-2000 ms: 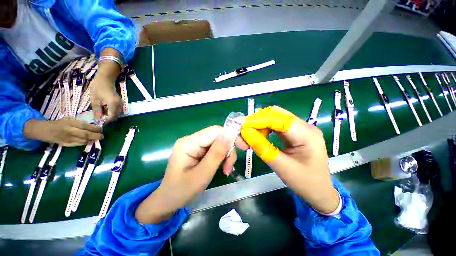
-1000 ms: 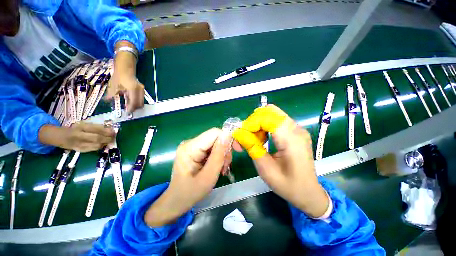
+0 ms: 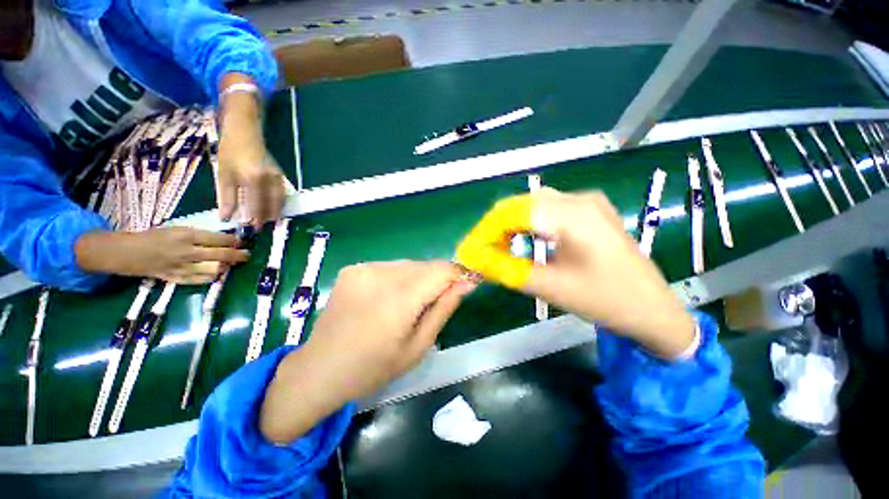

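My left hand (image 3: 385,317), bare, is pinched shut on a small watch part (image 3: 470,276) in front of me above the belt. Most of that part is hidden by my fingers; only a small dark and pinkish bit shows. My right hand (image 3: 556,249) wears yellow finger cots, and its thumb and forefinger tips meet at the same small part. A pale-strapped watch (image 3: 541,283) lies on the green belt partly behind my right hand.
More watches lie across the green belt (image 3: 390,234) on both sides. A coworker's hands (image 3: 195,255) work at left beside a watch pile (image 3: 146,171). A white scrap (image 3: 459,421), a clear bag (image 3: 808,382) and a small box (image 3: 749,308) are on the near bench. A frame post (image 3: 673,73) slants behind.
My left hand has turned further over the part and the clear shiny piece no longer shows. My right hand has shifted slightly right. The belt watches have moved rightward.
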